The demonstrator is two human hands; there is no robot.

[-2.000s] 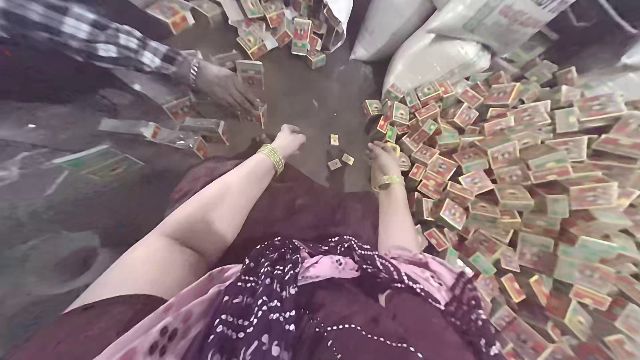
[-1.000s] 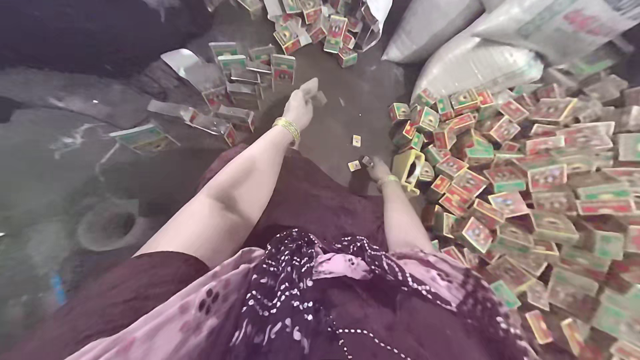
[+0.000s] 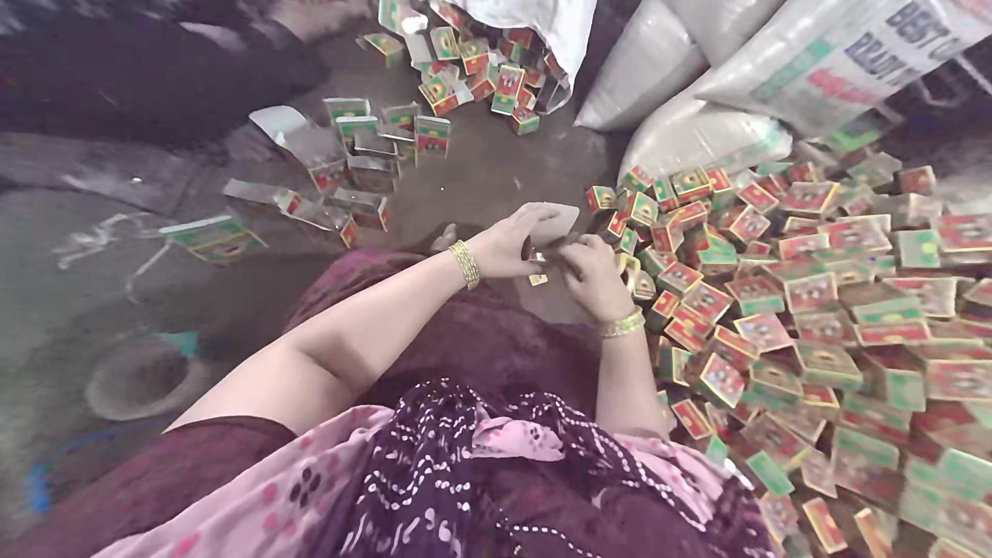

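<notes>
My left hand (image 3: pixel 508 242) grips a small pale cardboard box (image 3: pixel 556 222), its open flap side turned up. Close against it, my right hand (image 3: pixel 593 271) has bent fingers at the box's lower edge; whether they hold anything is hidden. Just below the fingers, a tiny yellow-edged label or piece (image 3: pixel 538 279) lies on the floor. To the right of my right hand spreads a large heap of small red and green printed boxes (image 3: pixel 686 325). A yellow ring-shaped object (image 3: pixel 629 271) lies at the heap's near edge.
Several opened boxes (image 3: pixel 372 170) stand on the floor at the left. More boxes (image 3: pixel 508 81) spill from a white sack (image 3: pixel 570 31) at the top. Full white sacks (image 3: pixel 697 136) lie at the upper right. Another person's dark clothing (image 3: pixel 155 77) fills the upper left.
My left hand has come from beside the standing boxes towards my right hand, and the two now meet at a pale box. The other person's hand, among the standing boxes two seconds ago, has left them.
</notes>
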